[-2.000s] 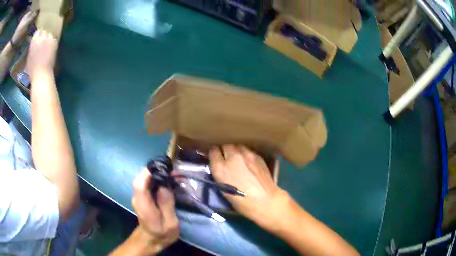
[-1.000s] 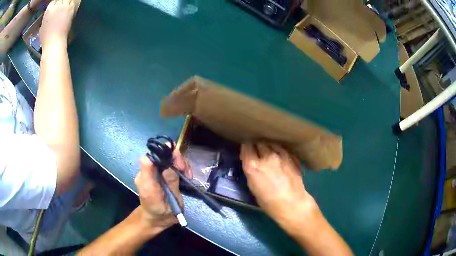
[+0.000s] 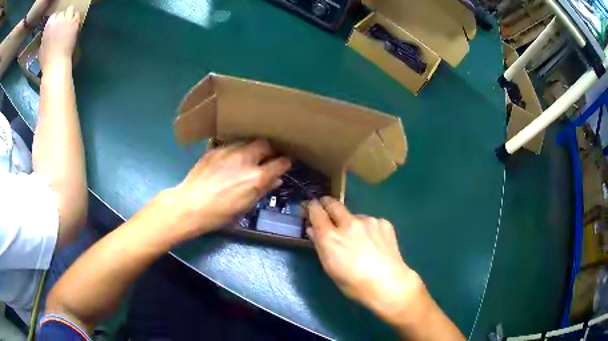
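A small brown mailer box point(image 3: 293, 120) lies in front of me with its lid up. A power adapter point(image 3: 280, 221) with a grey face and metal prongs lies in it at the near side. Black bundled cable point(image 3: 303, 185) lies in the box behind the adapter, between my hands. My left hand point(image 3: 237, 180) reaches over the box's left part, its fingertips at the cable; whether it grips is hidden. My right hand point(image 3: 353, 250) is at the box's right side, its fingertips pinched on the cable beside the adapter. The clear plastic bag is mostly covered by my left hand.
Another open box point(image 3: 393, 56) with a black cable stands at the far right. A black device point(image 3: 320, 10) is at the far edge. Another person's arm point(image 3: 60, 133) reaches to a box at the left. White pipes point(image 3: 547, 120) and a further open box are at the right.
My left hand, which held the black cable coil left of the box, has moved into the box. The coil is now inside. My right hand has drawn back to the box's right side.
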